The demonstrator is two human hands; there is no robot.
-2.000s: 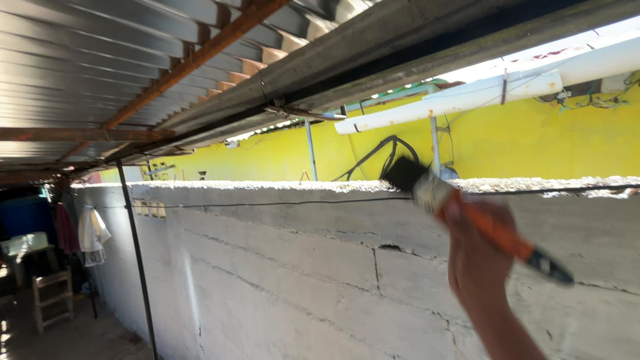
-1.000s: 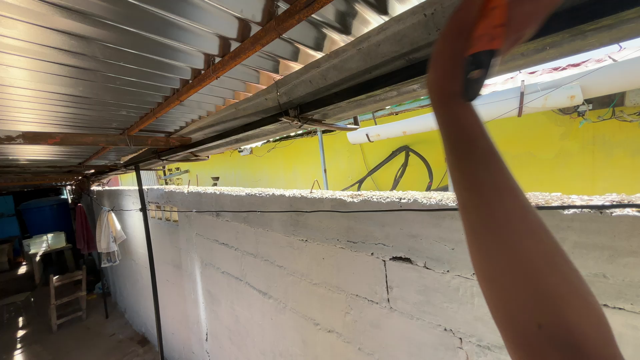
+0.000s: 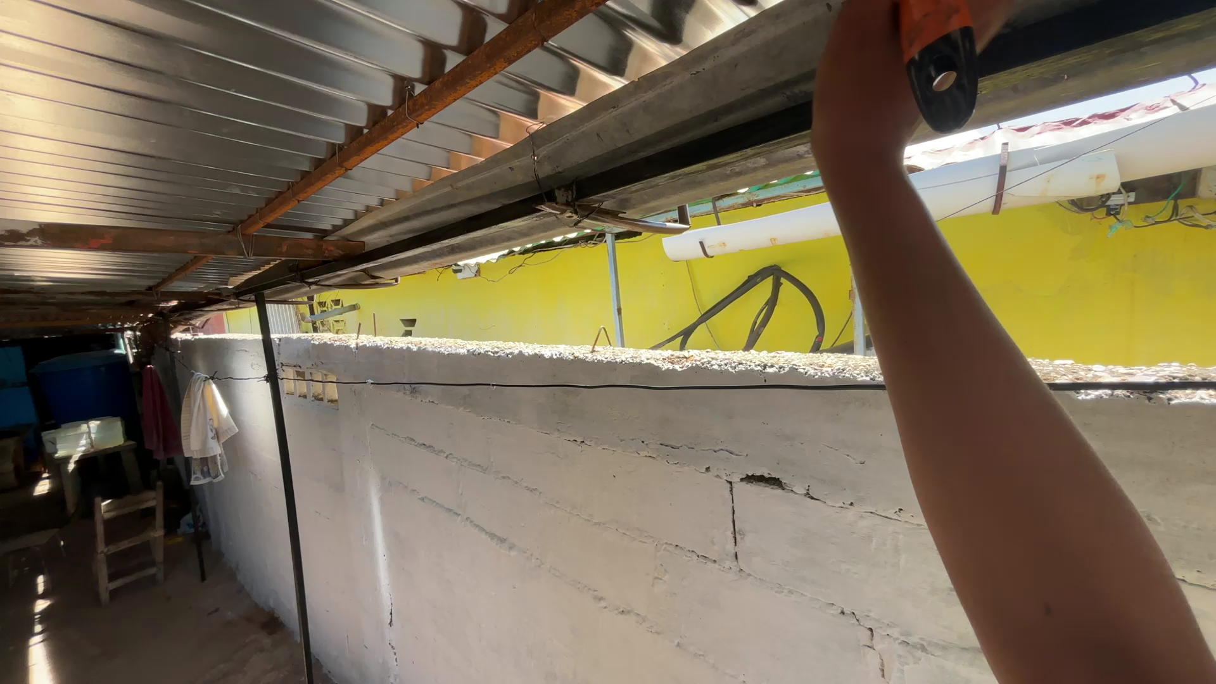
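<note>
At the top right my right hand (image 3: 869, 90) is raised, closed around the orange and black handle of a paintbrush (image 3: 940, 66). The handle's end, with its hanging hole, points down, while the bristles lie beyond the upper edge of the view. Hand and brush are in front of a long metal gutter or beam (image 3: 665, 123) under the roof's edge; whether they touch it I cannot tell. Below, behind my forearm, runs a grey block wall (image 3: 570, 494) with cracks and a rough top. My left hand is out of view.
A black cable (image 3: 617, 387) runs along the wall, past a thin dark post (image 3: 283, 475). Rusty bars (image 3: 418, 104) cross under the corrugated metal roof (image 3: 190, 114). A white pipe (image 3: 760, 235) hangs beyond the wall. Cloths (image 3: 204, 427), a wooden chair (image 3: 130, 541) and a blue barrel (image 3: 85, 385) are at left.
My right hand has gone up with the paintbrush, from near the wall's top to the roof's edge. The bristles, seen two seconds ago, are now out of view.
</note>
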